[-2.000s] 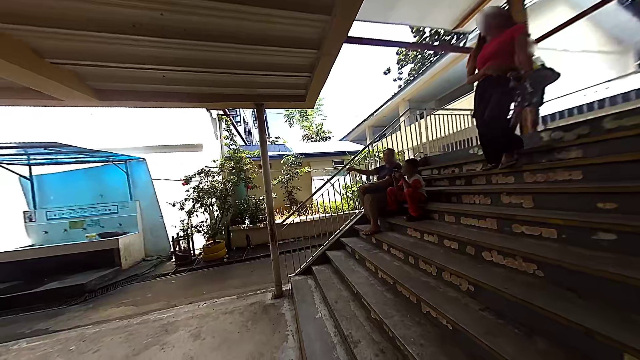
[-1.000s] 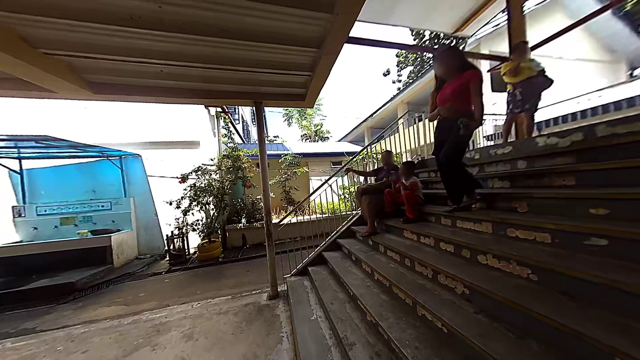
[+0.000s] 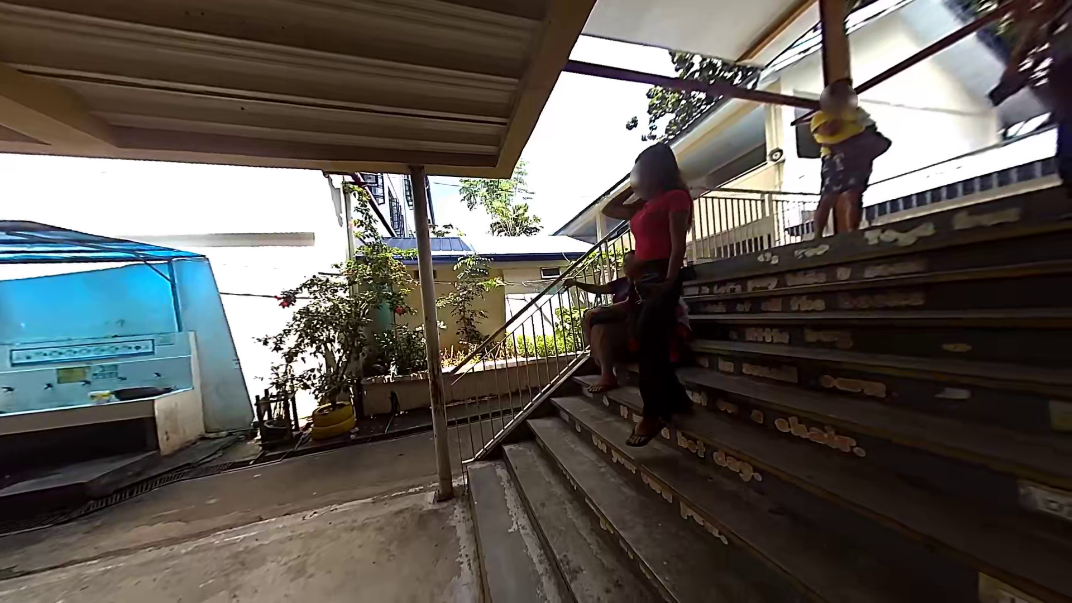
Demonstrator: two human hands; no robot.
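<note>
Neither my left hand nor my right hand shows in the head view. Concrete stairs (image 3: 754, 402) with worn lettering on their risers fill the right side. On them a person in a red top and dark trousers (image 3: 662, 243) is on the steps, one arm raised to the head. Behind that person, someone seated (image 3: 605, 322) by the metal railing (image 3: 536, 352) is partly hidden, one arm reaching to the rail. Higher up stands a person in a yellow top (image 3: 837, 134).
A metal post (image 3: 431, 335) rises beside the stair foot, under a low slatted ceiling (image 3: 293, 75). Left of it are potted shrubs (image 3: 335, 327), a drain grating (image 3: 151, 486) and a tiled wash trough (image 3: 92, 402). Another person (image 3: 1038, 59) is cut off at top right.
The person in the red top has come down the stairs and leftward, now covering much of the seated people. The person in the yellow top, largely hidden at first, now shows fully.
</note>
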